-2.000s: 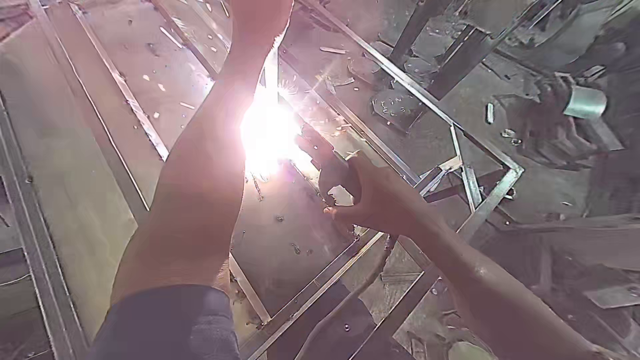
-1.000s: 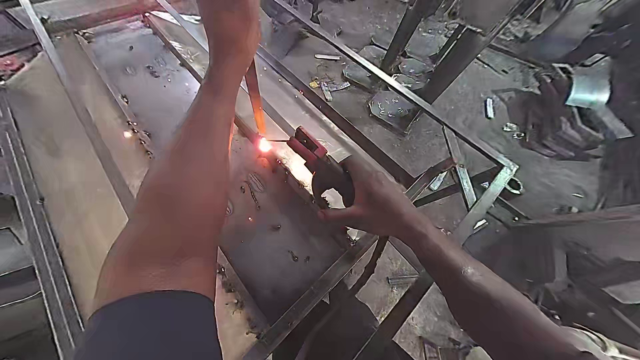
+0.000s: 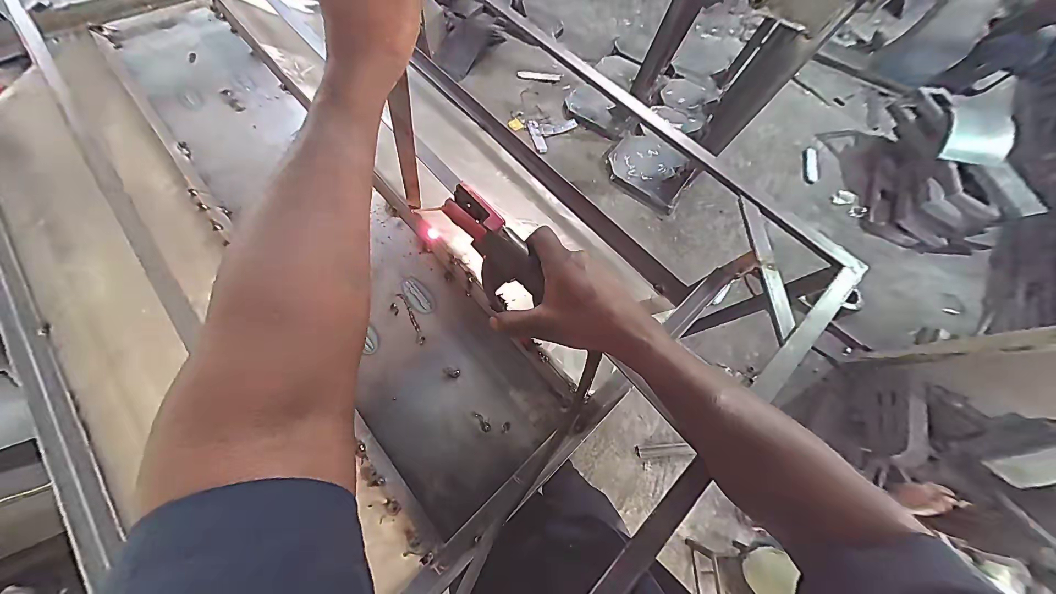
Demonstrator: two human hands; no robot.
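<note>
My right hand is closed around the dark handle of a welding electrode holder with red jaws. A thin welding rod sticks out of the jaws to the left. Beside its tip a small red-hot spot glows on the seam of a steel frame with sheet metal panels. My left hand is at the top edge, its fingers cut off by the frame. Below it a flat, rust-coloured metal strip stands with its lower end at the seam; whether the hand holds it cannot be seen.
Steel bars of the frame run diagonally right of the panels and meet at a corner. Several dark metal plates lie on the floor. A pile of curved metal pieces is at the right. Part of another person's hand shows at lower right.
The bright, sparking arc seen two seconds ago has shrunk to a small glow. The metal strip's lower end, glowing orange one second ago, is now dull. The electrode holder remains in my right hand.
</note>
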